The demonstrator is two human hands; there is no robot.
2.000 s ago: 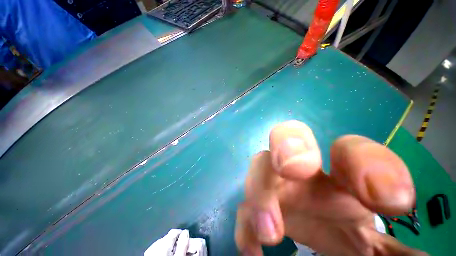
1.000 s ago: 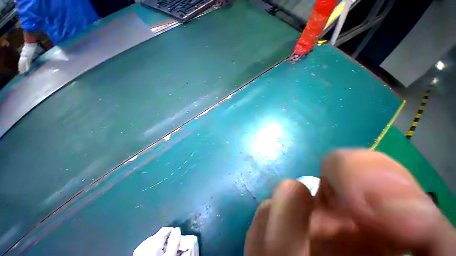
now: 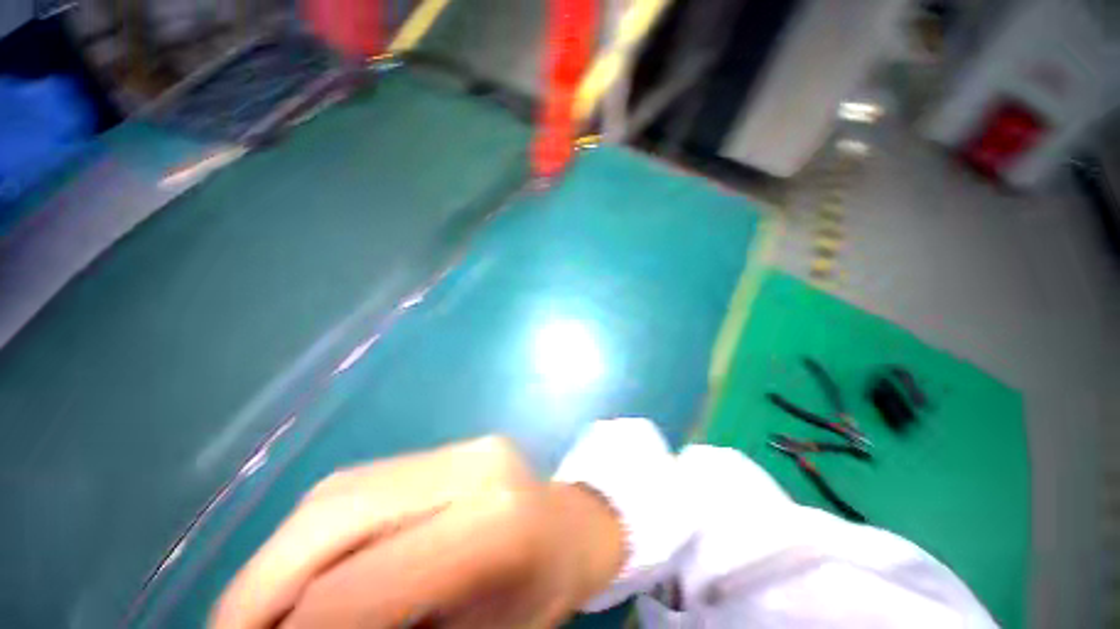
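My right hand (image 3: 430, 535) is bare and blurred, low in the middle of the view over the green bench mat (image 3: 491, 307). Its back faces me and the fingers point to the lower left, curled and partly cut off by the bottom edge; whether they hold anything is hidden. A white sleeve (image 3: 786, 553) with a white cuff runs to the lower right. My left hand is out of the picture.
Two dark-handled pliers (image 3: 829, 455) with red-orange near the joint lie on the bright green side table (image 3: 970, 492), beside a black object (image 3: 894, 399). A red-wrapped upright (image 3: 563, 92) stands at the bench's far edge. A blue sleeve (image 3: 43, 129) shows far left.
The view has swung right, bringing the side table and pliers fully in. My right hand has turned, its back now showing, and sits further left. The white glove-like shape at the bottom is gone from view.
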